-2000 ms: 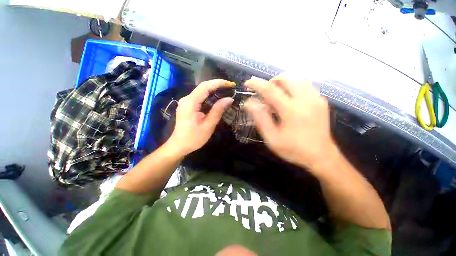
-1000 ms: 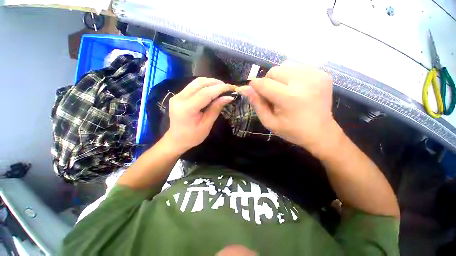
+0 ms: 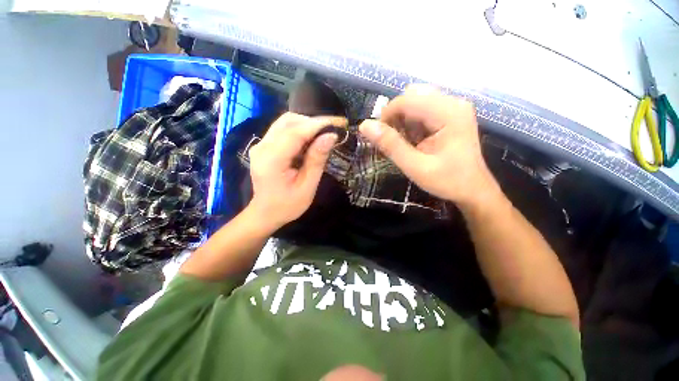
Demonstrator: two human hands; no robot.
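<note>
A plaid garment panel [image 3: 372, 182] hangs below my fingertips over black fabric [image 3: 327, 216] on the lap. My left hand [image 3: 287, 164] pinches a dark edge of the garment between thumb and forefinger, with a yellowish spot at the fingertip. My right hand [image 3: 432, 145] is just to the right, thumb and forefinger close together at the upper edge of the plaid; what lies between them is too small to tell. A small white piece [image 3: 380, 106] shows behind my right fingertips.
A blue crate [image 3: 224, 149] stands at the left with a plaid bundle [image 3: 141, 186] hanging over it. Yellow-and-green-handled scissors [image 3: 651, 123] lie on the white table [image 3: 417, 37] at the right. A measuring strip [image 3: 514, 126] runs along the table edge.
Over two seconds my hands came together at the dark edge, then moved slightly apart. More of the plaid panel now shows below them. The view has shifted a little.
</note>
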